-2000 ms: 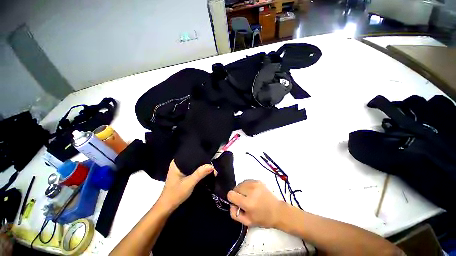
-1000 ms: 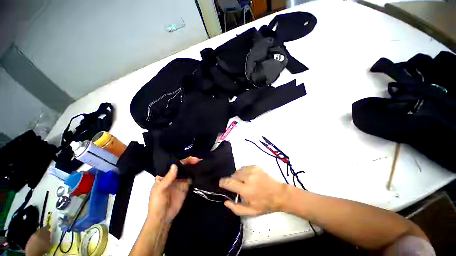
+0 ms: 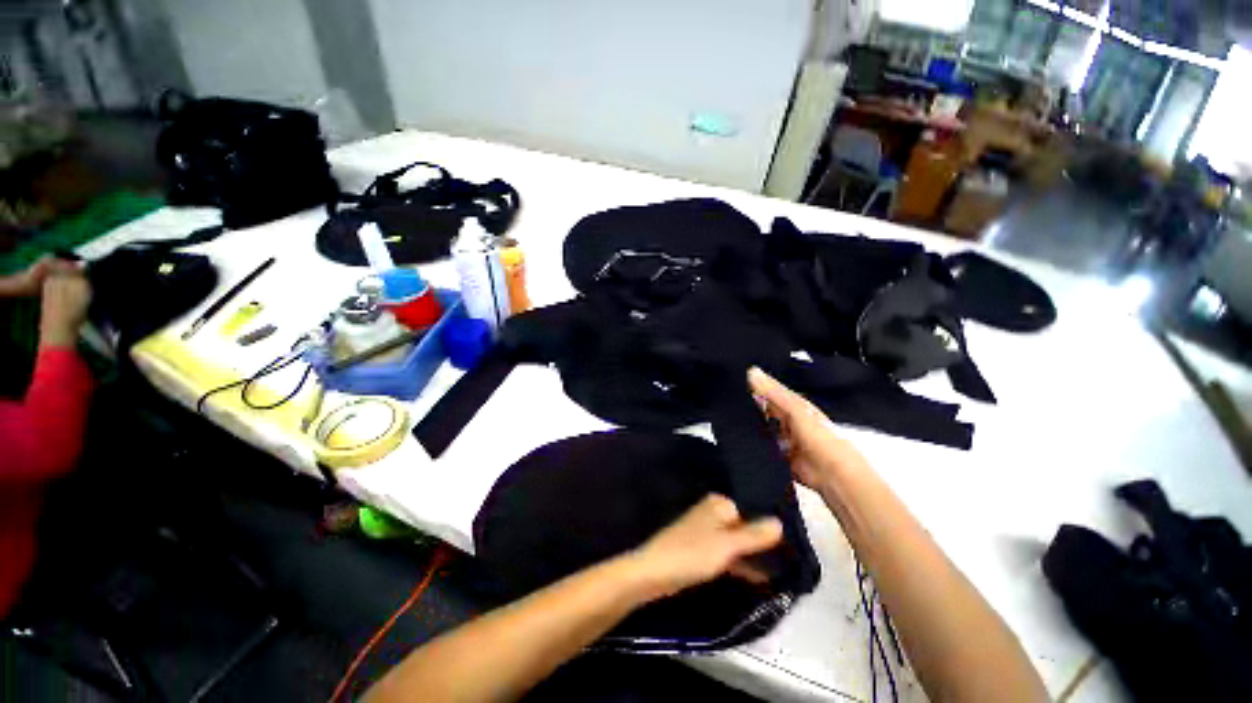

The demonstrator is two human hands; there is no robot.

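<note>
A black rounded bag panel (image 3: 590, 501) lies at the table's near edge, with a thin pale, shiny line along its lower rim. A wide black fabric strap (image 3: 748, 453) runs across its right side. My left hand (image 3: 714, 541) grips the strap's lower part with bent fingers. My right hand (image 3: 796, 429) holds the strap's right edge higher up, thumb on top and other fingers partly hidden behind it. A heap of black bag pieces (image 3: 687, 350) lies just beyond.
At left are a blue tray (image 3: 398, 368), a tape roll (image 3: 360, 429), a white bottle (image 3: 479, 275) and an orange container (image 3: 515, 278). Another black piece (image 3: 1153, 584) lies at right. A person's red sleeve (image 3: 55, 412) shows at far left. An orange-red hose (image 3: 391, 621) hangs below.
The view has turned left, bringing in the other person and the floor. The panel now shows spread out in front. My right hand has moved up along the strap; my left hand is now lower.
</note>
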